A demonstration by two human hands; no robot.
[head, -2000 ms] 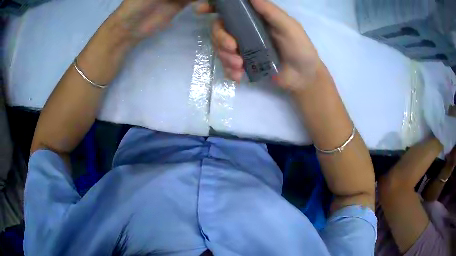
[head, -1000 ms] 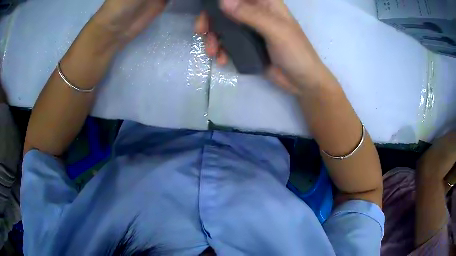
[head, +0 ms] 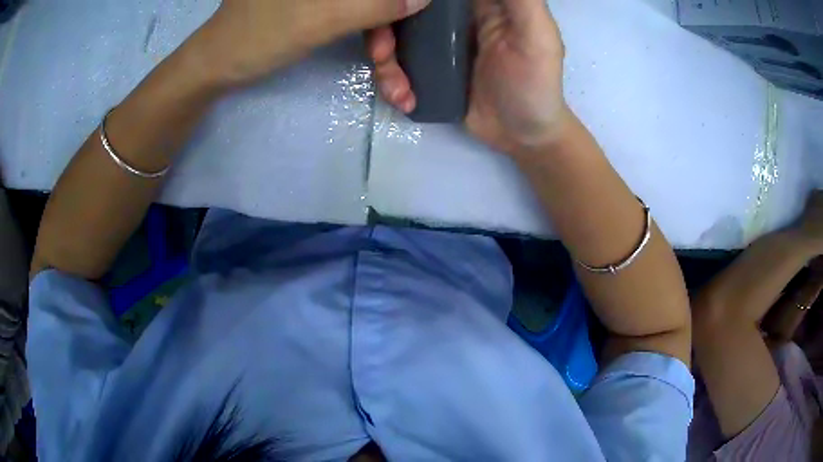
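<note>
A dark grey handheld fan [head: 439, 68] is at the top centre, over the white foam sheet [head: 271, 171]. Its smooth handle points down towards me; its upper end is cut off by the top edge. My right hand [head: 514, 77] is wrapped round the handle, with the fingertips showing on its other side. My left hand [head: 307, 27] reaches in from the left with its fingers at the upper part of the fan, partly cut off by the top edge. Whether it grips the fan cannot be told.
Shiny clear tape [head: 356, 108] runs over the foam seam, and another strip [head: 765, 171] lies at the right. Grey printed boxes [head: 767, 41] stand at the top right. Another person's arm [head: 744, 307] is at the right edge. A blue stool [head: 567, 338] shows below the table.
The fan has turned from slanting to nearly upright in the picture, and its printed face no longer shows. My left hand has moved right, onto the fan's upper part.
</note>
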